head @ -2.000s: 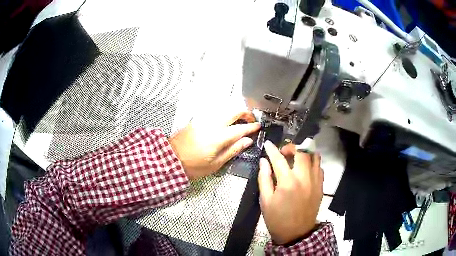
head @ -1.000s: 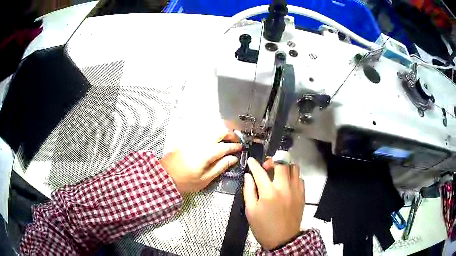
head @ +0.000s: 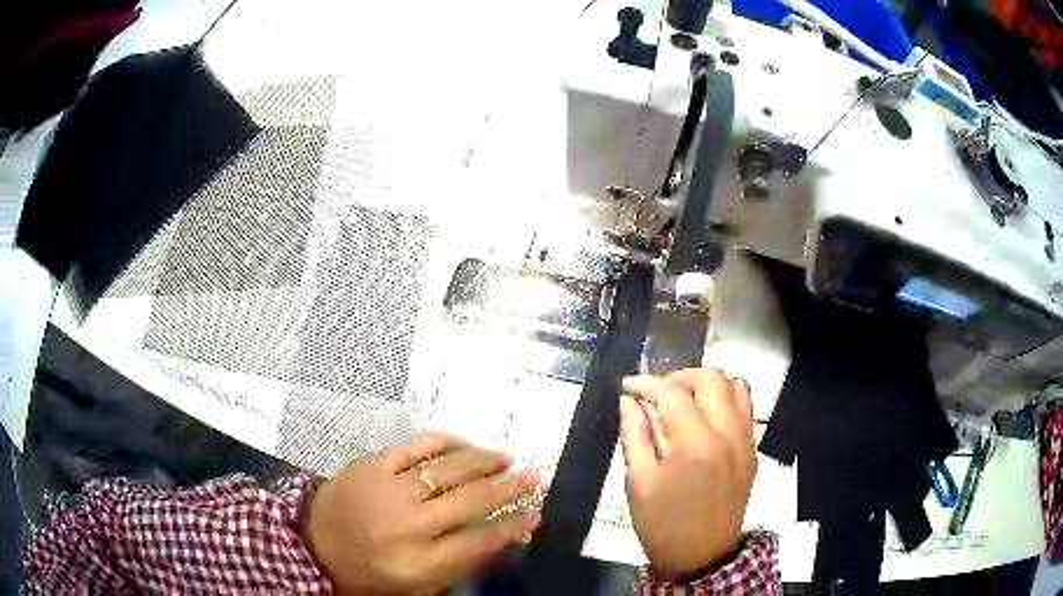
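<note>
A black fabric strip (head: 592, 431) runs from under the presser foot (head: 635, 242) down toward the table's front edge. My right hand (head: 690, 468) is beside the strip, its thumb and index finger close together at the strip's right edge; I cannot tell if they grip it. My left hand (head: 422, 512), with a ring and slightly blurred, is low on the left of the strip, fingertips near it. Mesh panels (head: 291, 256) lie spread on the table at left. The metal needle plate (head: 530, 305) shows left of the foot.
The white sewing machine head (head: 793, 128) with a small lit screen fills the upper right. Black cut strips (head: 865, 396) hang right of the needle. Blue-handled snips (head: 942, 482) and a slim metal tool (head: 970, 487) lie beyond them. A stack of dense black panels (head: 140, 157) lies at far left.
My left hand has left the presser foot and moved down toward the front edge, uncovering the needle plate. My right hand sits a little lower, away from the foot. The camera view has shifted.
</note>
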